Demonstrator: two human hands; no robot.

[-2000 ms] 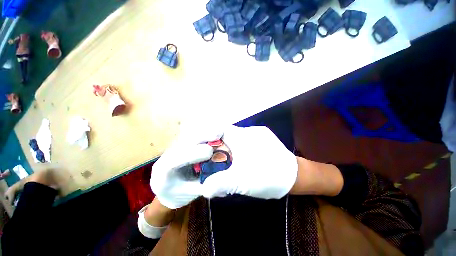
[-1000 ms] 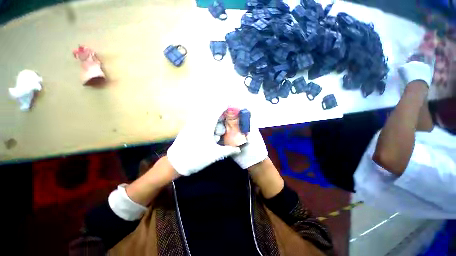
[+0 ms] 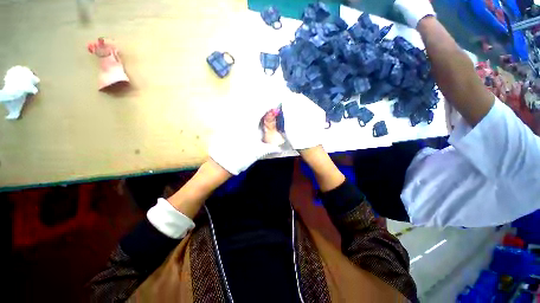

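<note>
My left hand (image 3: 240, 139), in a white glove, holds a pinkish moulded figure part (image 3: 272, 125) just above the table's near edge. My right hand (image 3: 303, 123), also in a white glove, lies against the part's right side. A dark strapped piece (image 3: 280, 122) shows as a thin strip between the part and my right hand; most of it is hidden by the glove. The gloves are washed out, so single fingers are hard to tell.
A large heap of dark strapped pieces (image 3: 355, 65) lies on the white sheet (image 3: 408, 133). One loose dark piece (image 3: 220, 64), a pink figure part (image 3: 110, 66) and a crumpled white scrap (image 3: 19, 89) lie on the cardboard (image 3: 160, 112). Another person's arm (image 3: 453, 68) reaches across at right.
My hands have moved slightly forward over the table edge, and my right hand now covers most of the dark piece. The other person's arm at right has reached further forward.
</note>
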